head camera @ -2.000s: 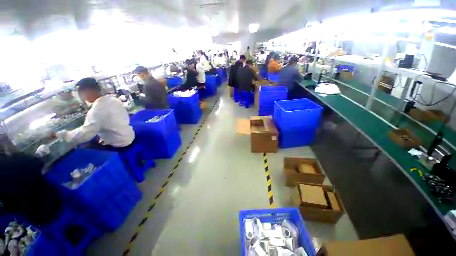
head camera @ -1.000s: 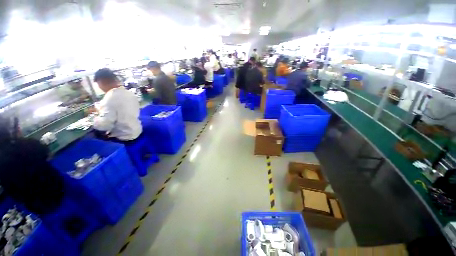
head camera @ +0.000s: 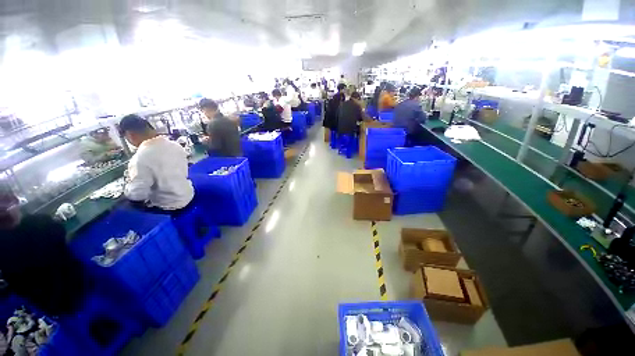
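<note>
Neither of my hands is in the picture. Nearest in front of me, at the bottom edge, a blue perforated crate (head camera: 346,335) holds a heap of white plastic housings (head camera: 384,336); its near side is cut off. To its right stands an open brown carton (head camera: 456,311) with cardboard pieces inside, and another open carton (head camera: 411,261) is just behind it. Part of a further carton (head camera: 522,350) shows at the bottom edge.
Left, a person in white (head camera: 161,172) sits at a bench beside blue bins (head camera: 157,271); a dark-clothed person (head camera: 38,257) is nearer. Right, a green-topped bench (head camera: 508,181) runs back. Ahead, a carton (head camera: 372,203) and blue bins (head camera: 421,181) stand by the taped aisle (head camera: 306,243).
The view has shifted slightly between frames. The person in white has drawn an arm in from its outstretched position. The near crate and cartons keep their places relative to each other.
</note>
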